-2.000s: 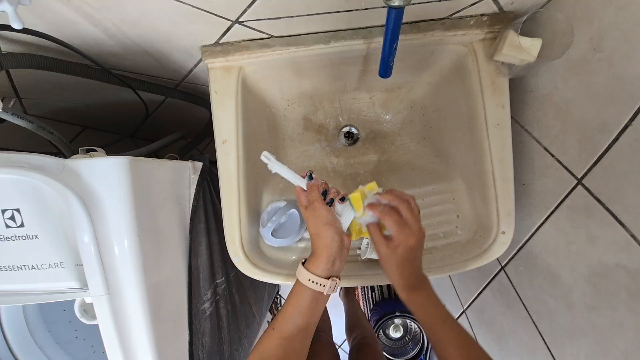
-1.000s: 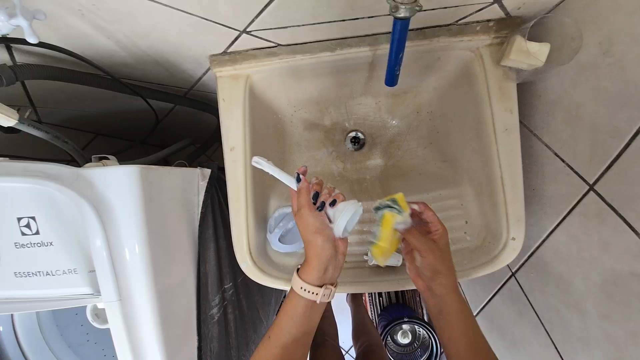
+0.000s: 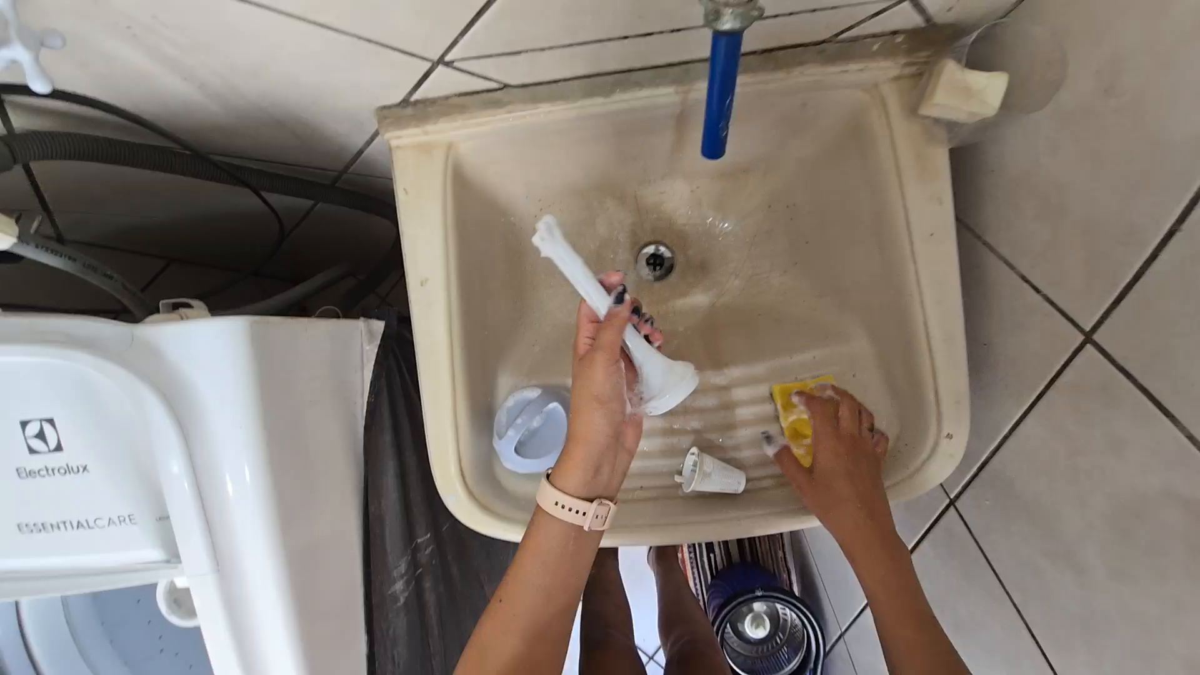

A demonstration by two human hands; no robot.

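In the head view, my left hand (image 3: 609,384) is closed around a white plastic tube-shaped part (image 3: 586,286) with a flared end, soapy and tilted over the laundry sink (image 3: 427,375). At the right of the ribbed washboard area, my right hand (image 3: 839,450) has its fingers on a yellow sponge (image 3: 797,417) with foam on it. Left of my left wrist sits a pale blue plastic round part (image 3: 531,429) with a raised grip. A small white plastic cup-like piece (image 3: 712,472) lies on its side on the ridges between my hands.
A blue spout (image 3: 720,98) hangs over the sink, above the drain (image 3: 655,262). A bar of soap (image 3: 964,92) sits at the back right corner. An Electrolux washing machine (image 3: 272,450) stands at the left, with grey hoses (image 3: 187,159) behind it. A dark round appliance part (image 3: 764,628) is on the floor below.
My right hand has moved right and down with the sponge, away from the white tube part, onto the ribbed area. The small white piece now shows fully between my hands.
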